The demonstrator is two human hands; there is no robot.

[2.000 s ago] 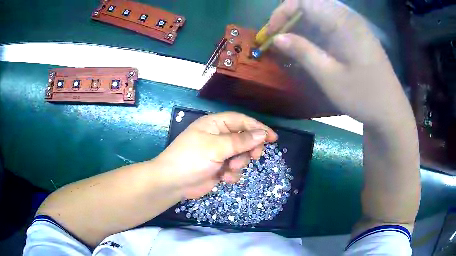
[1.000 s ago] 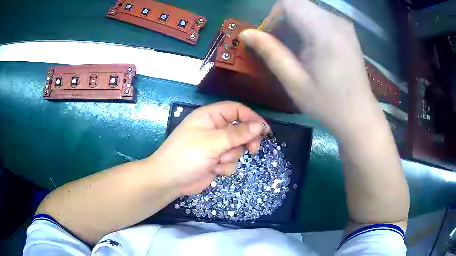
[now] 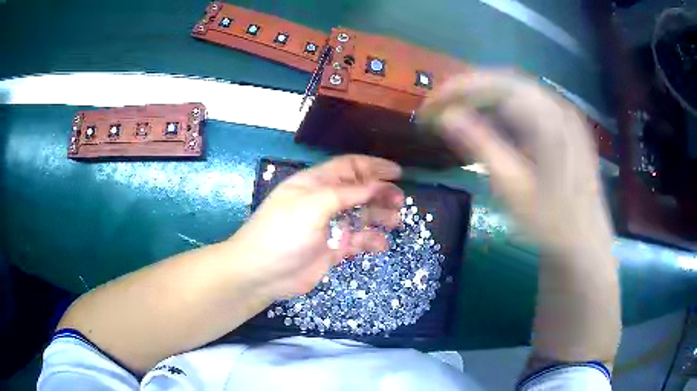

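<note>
My left hand (image 3: 321, 214) is over the black tray (image 3: 456, 267), fingers curled and slightly parted, with a few small silver-white discs in them. Many loose discs (image 3: 367, 294) are heaped in the tray. My right hand (image 3: 520, 145) is strongly blurred, over the right part of the stack of reddish-brown fixture plates (image 3: 382, 118). A blurred yellowish tool shows at its fingers; its tip is unclear. The top plate shows two dark square pockets with bright centres; my right hand hides the rest of it.
One fixture plate (image 3: 137, 149) lies on the green bench (image 3: 115, 221) at the left. Another (image 3: 264, 38) lies behind, its right end close to the stack. A white strip (image 3: 153, 89) crosses the bench. Dark red equipment (image 3: 657, 198) stands at the far right.
My right hand has moved right and towards me, uncovering two pockets on the top plate. My left fingers have parted somewhat. The rear plate appears further right, closer to the stack.
</note>
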